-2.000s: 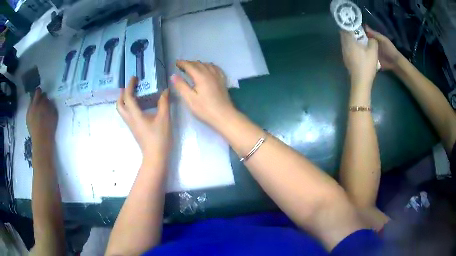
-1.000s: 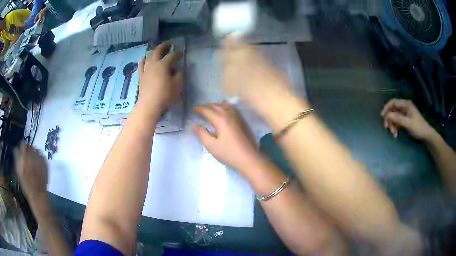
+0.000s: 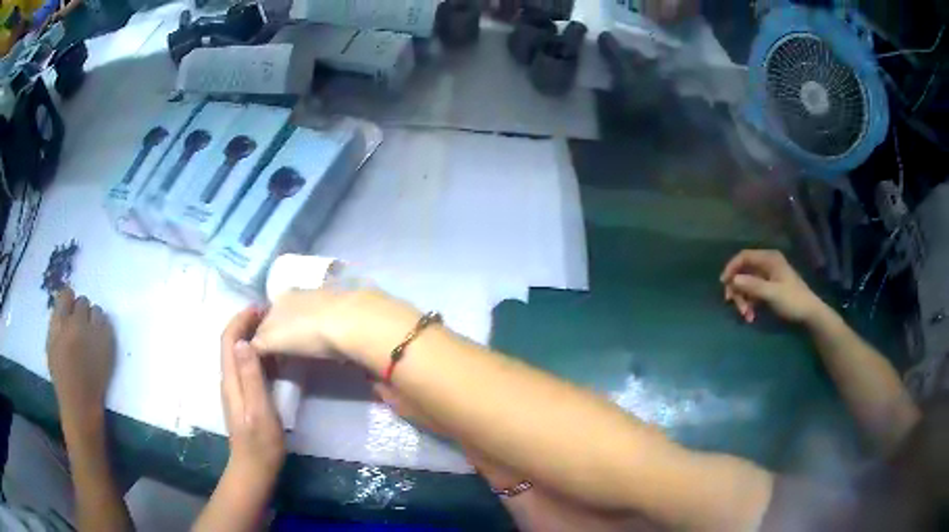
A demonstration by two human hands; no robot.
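A white handheld fan (image 3: 286,403) lies at an angle over the white paper, its head and handle partly covered by a neighbour's hand (image 3: 312,320) reaching in from the right. My left hand (image 3: 252,400) is beside the handle, fingertips against the neighbour's hand; its grip is unclear. My right hand (image 3: 404,403) is mostly hidden under the neighbour's forearm, with only a sliver and the braceleted wrist showing. Several light-blue retail boxes (image 3: 265,213) lie picture side up just beyond, the nearest one angled away from the others.
Grey-white cartons (image 3: 245,71) lie behind the row, with dark parts (image 3: 557,57) further right. A blue desk fan (image 3: 817,94) stands far right. Other people's hands are at left (image 3: 81,348) near small dark pieces (image 3: 60,268) and at right (image 3: 770,286). Crumpled film (image 3: 383,484) is at the near edge.
The neighbour's braceleted arm has swung down and left across my right arm, with the white fan. My left hand has left the boxes and come nearer; the last box now lies picture up.
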